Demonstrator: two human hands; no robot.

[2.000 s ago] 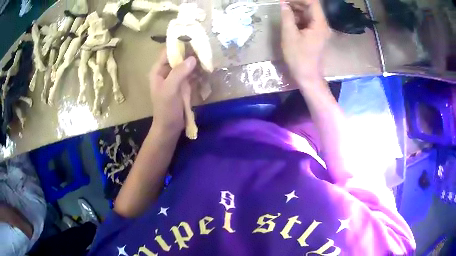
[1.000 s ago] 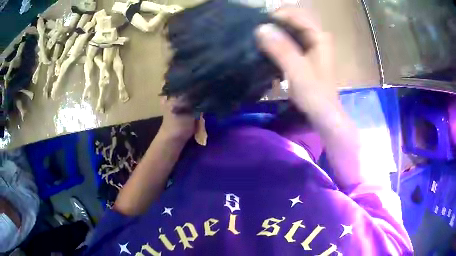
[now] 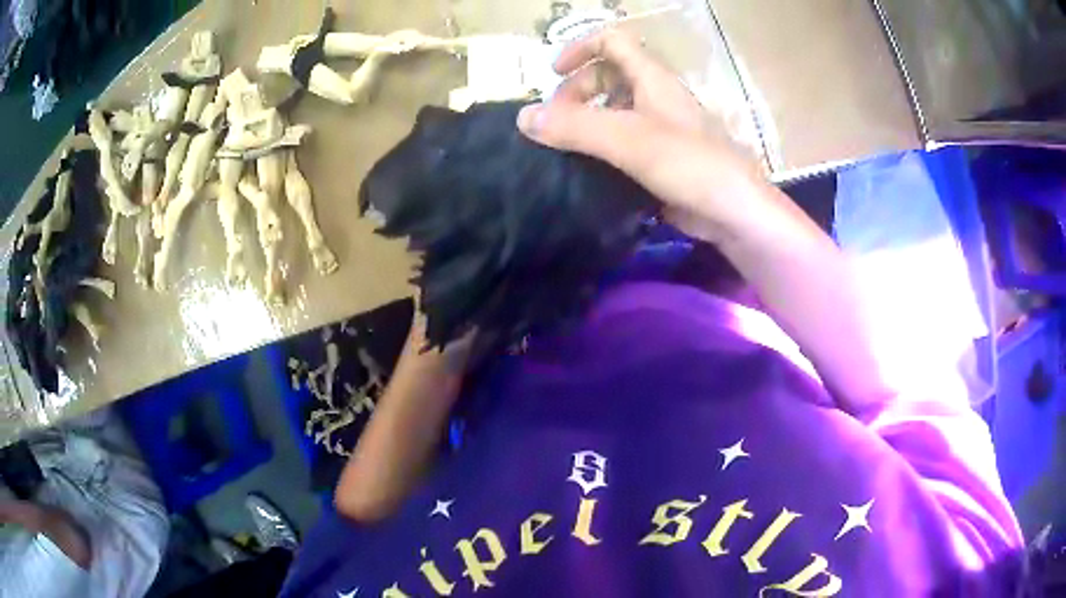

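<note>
A large black sculpted piece with a jagged lower edge is in front of me at the table's near side. It hides my left hand; only my left forearm shows below it. My right hand is at the piece's upper right edge. Its thumb lies over that edge and its fingers are bent above it, a little apart from the thumb. Whether they grip the piece cannot be told. The cream figure legs held earlier are hidden. A whitish wad shows partly beyond my right fingers.
Several cream leg parts with dark bands lie on the tan table at the left. One more lies at the back. A black and cream heap is at far left. A crate of cream parts and a seated person are below left.
My right hand has brought the black piece in from the right, over the cream legs in my left hand. Since then the piece has turned and sunk lower, and my right fingers have moved left along its top.
</note>
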